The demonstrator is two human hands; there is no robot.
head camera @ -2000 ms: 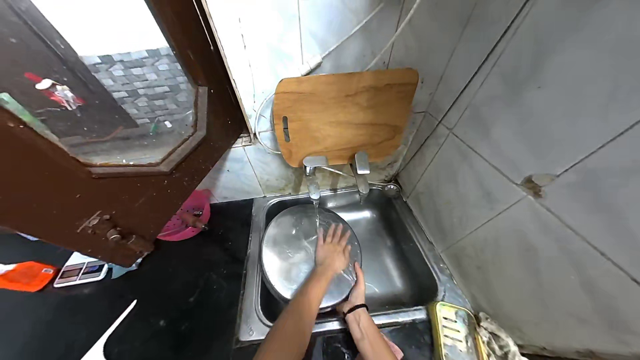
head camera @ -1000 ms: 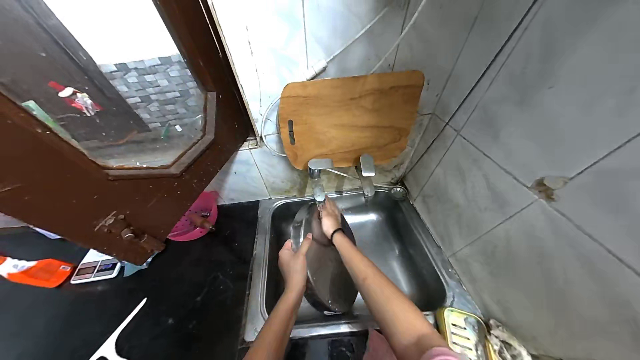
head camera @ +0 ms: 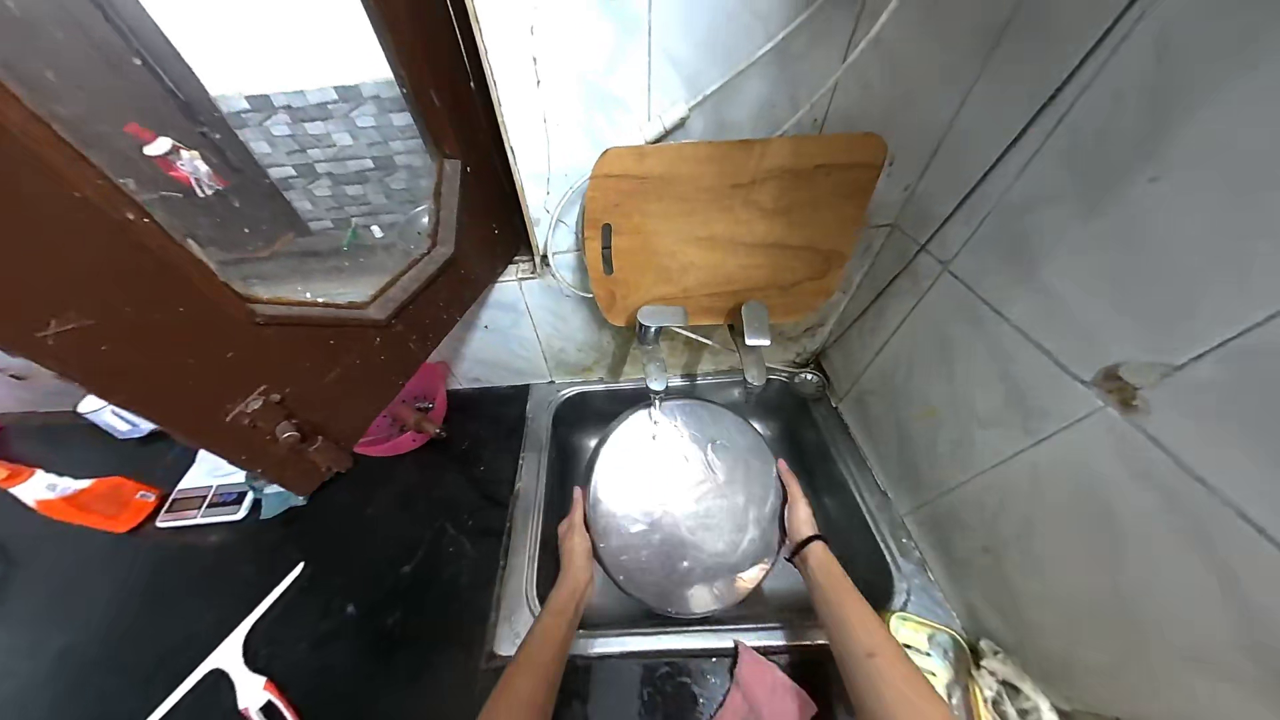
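A round metal pan or lid point(head camera: 685, 510) lies flat-side up over the stainless steel sink point(head camera: 840, 480), wet and shiny. Water from the left tap point(head camera: 654, 350) runs onto its far edge. My left hand point(head camera: 575, 545) grips the rim on the left side, and my right hand point(head camera: 797, 508), with a dark band at the wrist, grips the right side. The fingertips are partly hidden under the rim. A second tap point(head camera: 752, 340) stands to the right of the first.
A wooden cutting board point(head camera: 735, 230) leans on the tiled wall behind the taps. On the black counter are a pink basket point(head camera: 405, 410), a kitchen scale point(head camera: 207, 495), an orange packet point(head camera: 90, 498) and a white squeegee point(head camera: 232, 650). The brown door point(head camera: 200, 370) overhangs the left. A yellow-rimmed tray point(head camera: 930, 640) sits at lower right.
The round metal piece was tilted on edge one second ago and now lies broad face up. My hands have moved apart from near the tap to its opposite sides.
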